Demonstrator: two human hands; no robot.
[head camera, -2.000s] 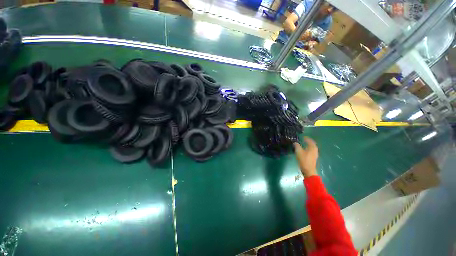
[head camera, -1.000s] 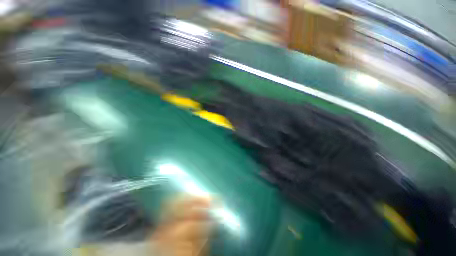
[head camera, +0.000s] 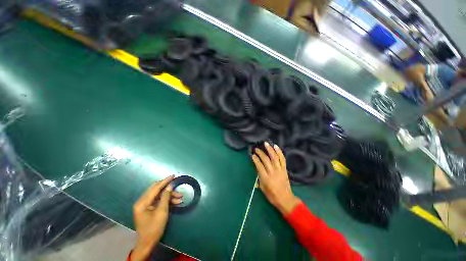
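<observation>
My left hand (head camera: 153, 206) holds a thin, flat black mounting ring (head camera: 193, 206) by its left side, just above the green bench. Glare and a fingertip show through its hole. My right hand (head camera: 273, 173) is at the near edge of the pile of matte black ear pads (head camera: 232, 102), its fingertips on a pad. The fingers hide most of that pad, so a firm grip cannot be told. A heap of shinier, thinner black rings (head camera: 373, 178) lies right of the pile.
A clear plastic bag (head camera: 25, 204) with black contents is at the lower left, a crinkled strip running onto the bench (head camera: 102, 117). Shiny plastic with dark stock (head camera: 122, 20) lies at the upper left. A metal post (head camera: 439, 196) and a person's arm (head camera: 421, 84) are at the right.
The view has turned, and the pile sits differently in it. My right hand has gone from the shiny ring heap to the pad pile. My left hand now shows clearly, holding a ring.
</observation>
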